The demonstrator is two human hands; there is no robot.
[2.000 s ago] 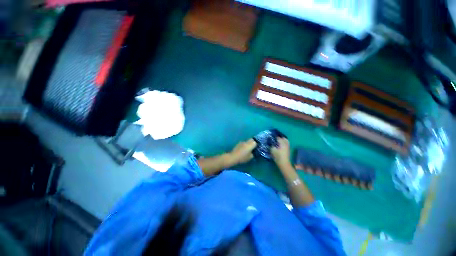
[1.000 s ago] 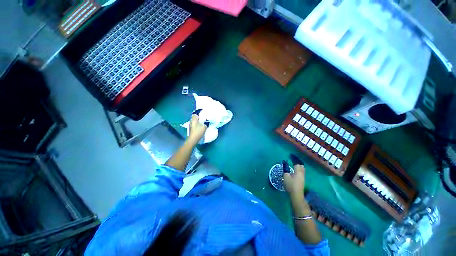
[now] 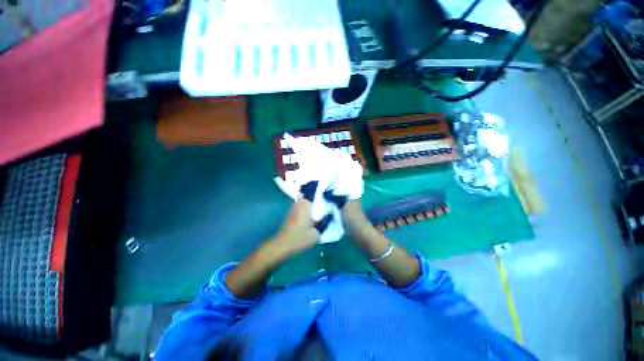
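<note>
A white cloth (image 3: 332, 169) is bunched up between my two hands, in front of my body. My left hand (image 3: 302, 222) grips it from the left side. My right hand (image 3: 353, 215) grips it from the right side. Black covers show on the fingertips. The cloth hangs over part of the three-row jig of white pieces (image 3: 281, 161), so some of that jig is hidden. The screw dish is not visible.
The three-row jig of black parts (image 3: 412, 143) and a clear plastic bag (image 3: 481, 151) lie right. The single-row loading jig (image 3: 409, 211) is beside my right hand. A black parts tray (image 3: 88, 282) stands left. A white slotted tray (image 3: 265, 53) hangs over the back.
The white cloth has left the mat on the left and is now between both hands. My right hand has left the screw dish and joined my left hand on the cloth. The view has turned.
</note>
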